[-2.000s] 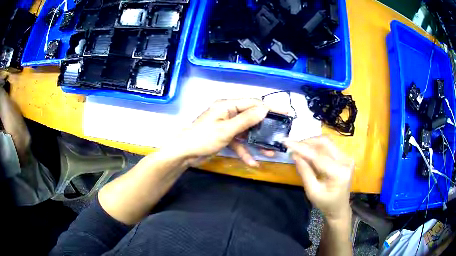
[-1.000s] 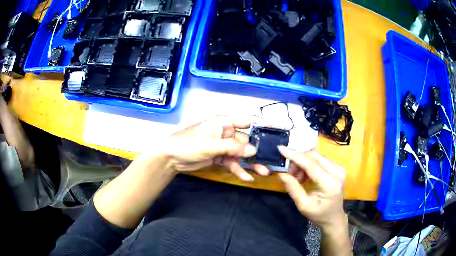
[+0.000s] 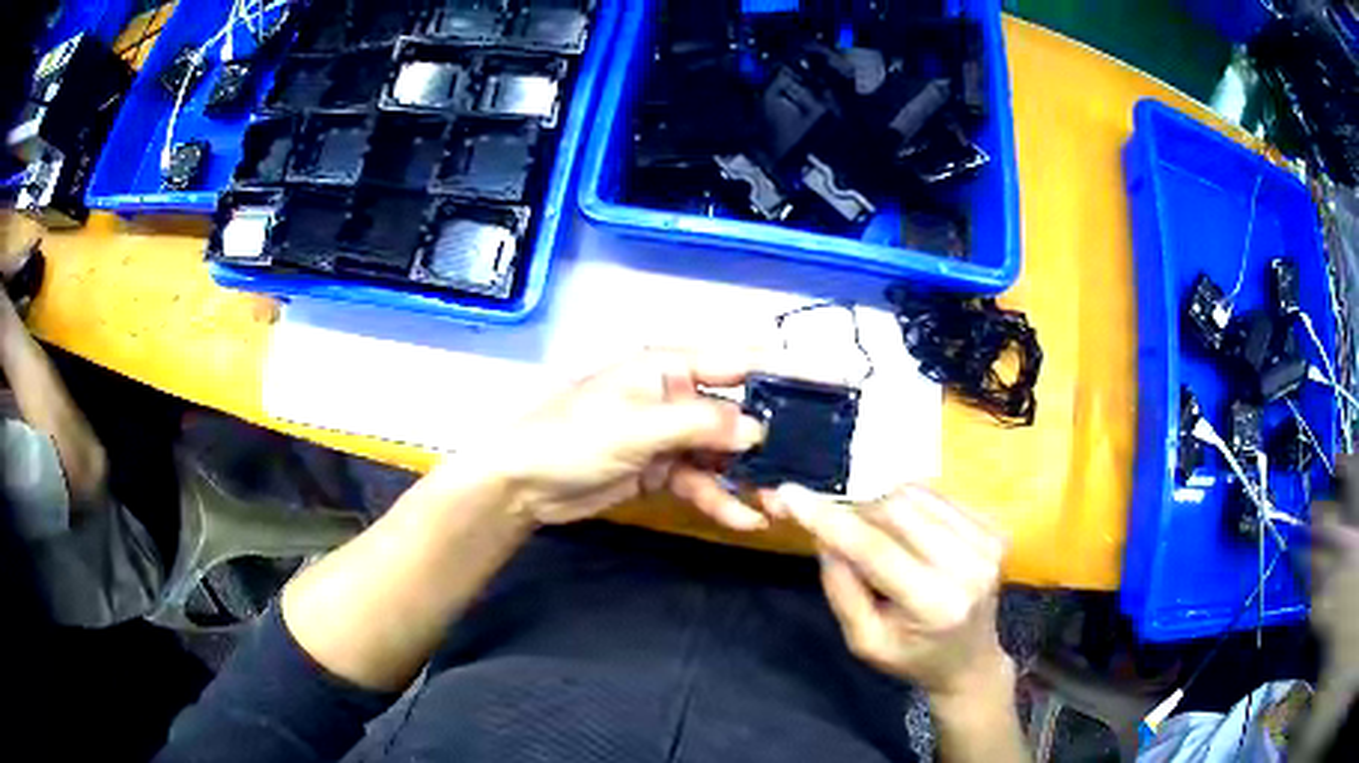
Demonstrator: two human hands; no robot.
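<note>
A square black housing shell (image 3: 806, 434) is held above the table's near edge, its inner face towards me. My left hand (image 3: 634, 444) grips its left side, thumb on the face, fingers beneath. My right hand (image 3: 902, 581) has its fingertips at the lower edge of the shell; whether it grips the shell or only touches it is unclear. A single thin black sealing ring (image 3: 862, 346) lies on the white work sheet (image 3: 403, 376) behind the shell. Whether a ring sits in the shell cannot be made out.
A pile of sealing rings (image 3: 981, 355) lies right of the sheet. A blue tray of laid-out housings (image 3: 514, 309) stands left, a supply tray (image 3: 954, 273) of jumbled housings in the middle, a tray of cabled units (image 3: 1155, 373) at right. Parts of other people show at both sides.
The shell now faces me flat and the glare on it has gone. My right fingertips have moved from its right side to its lower edge. An arm has appeared at the far right.
</note>
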